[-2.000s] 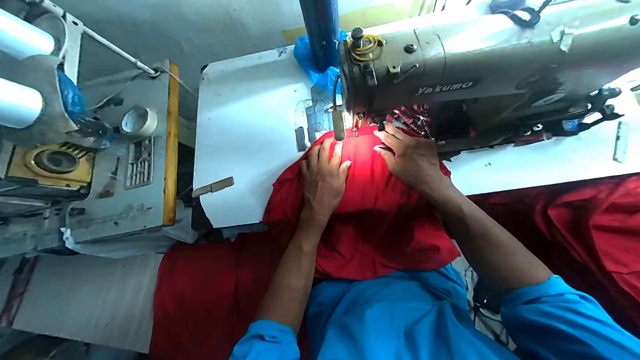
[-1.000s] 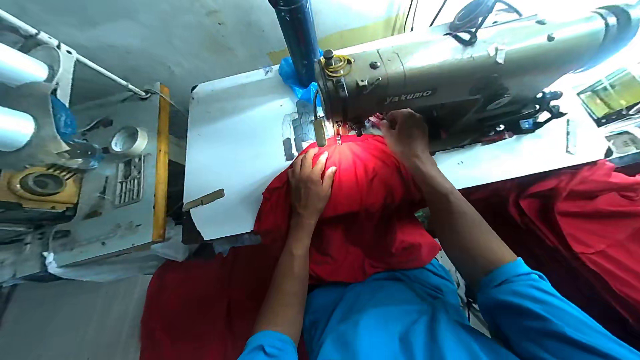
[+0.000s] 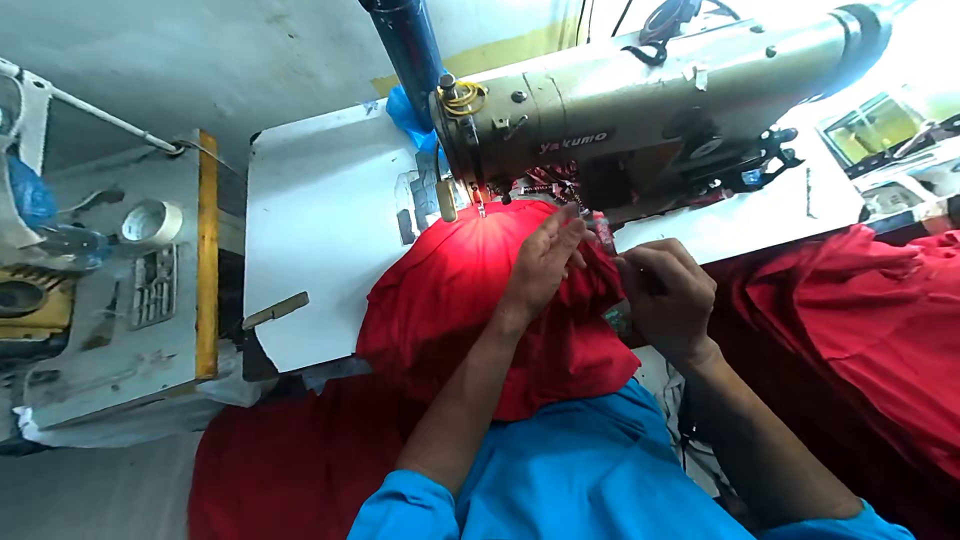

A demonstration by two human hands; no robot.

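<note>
Red fabric (image 3: pixel 450 300) lies on the white sewing table and hangs over its front edge, with its far edge at the lit needle area (image 3: pixel 482 206) of a Yakumo sewing machine (image 3: pixel 637 97). My left hand (image 3: pixel 546 259) is on the fabric right of the needle, fingers extended and somewhat apart. Just to its right, my right hand (image 3: pixel 667 292) pinches the fabric's right edge between thumb and curled fingers. A small red and white item, which I cannot identify, shows between the hands near the machine bed.
A wooden clothespin (image 3: pixel 277 310) sits at the table's left corner. More red fabric (image 3: pixel 885 322) is piled at the right. Another machine table (image 3: pixel 127 322) stands at the left, with a roll of tape (image 3: pixel 151 223) on it. A blue pole (image 3: pixel 409 60) rises behind the needle end.
My left hand has moved right, away from beside the needle. My right hand reached toward the machine, then came back nearer to me and now grips the fabric edge.
</note>
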